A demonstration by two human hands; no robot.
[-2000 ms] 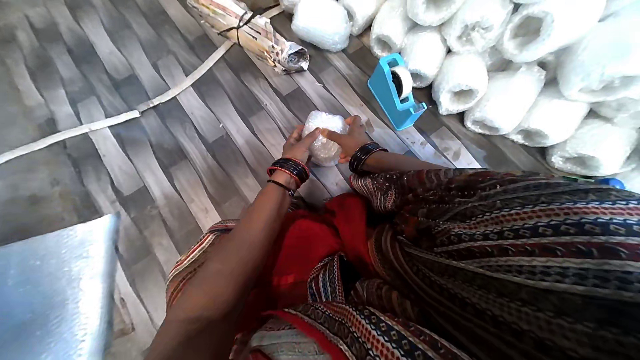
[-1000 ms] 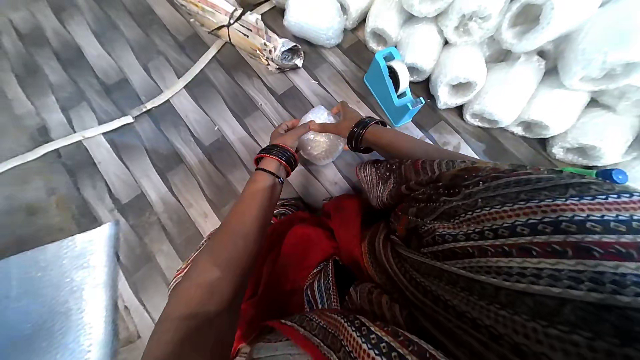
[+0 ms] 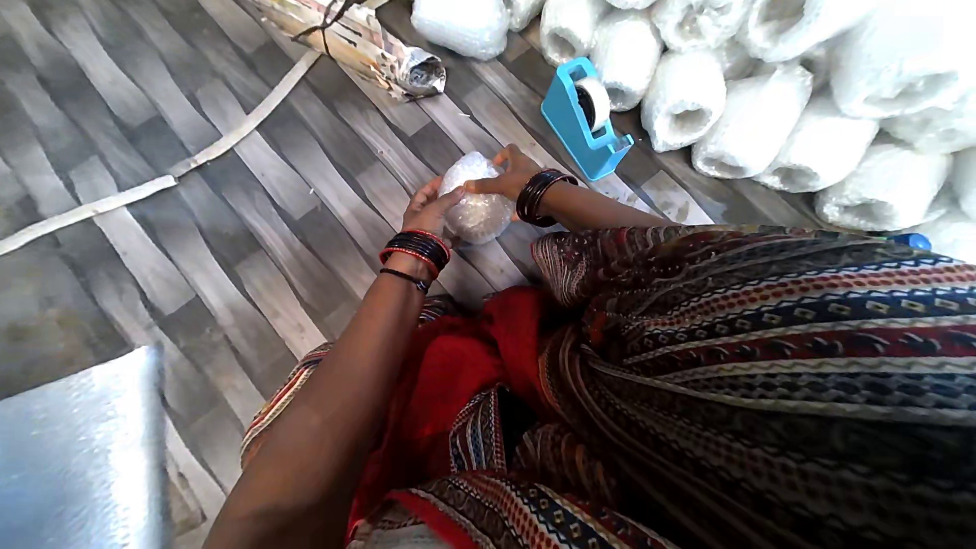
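A rounded bundle in clear bubble wrap (image 3: 479, 210) is held between both hands, above the wood-patterned floor near the lap. My left hand (image 3: 431, 204) grips its left side, thumb on the upper face. From the right, my right hand (image 3: 512, 177) holds it with the thumb across its top. What is inside the wrap cannot be made out. Dark bangles circle both wrists. A blue tape dispenser (image 3: 568, 126) with a roll of clear tape (image 3: 595, 103) stands just beyond my right hand.
Several hollow bubble-wrapped rolls (image 3: 751, 122) are piled at the upper right. A tied roll covered in printed paper (image 3: 366, 49) lies at the top, by a pale strip (image 3: 229, 141) across the floor. A silvery sheet (image 3: 84, 450) is at lower left. A blue cap (image 3: 911, 241) shows at the right.
Both hands have shifted their hold around the wrapped bundle, which remains between them. The tape dispenser and the piled rolls have stayed where they were.
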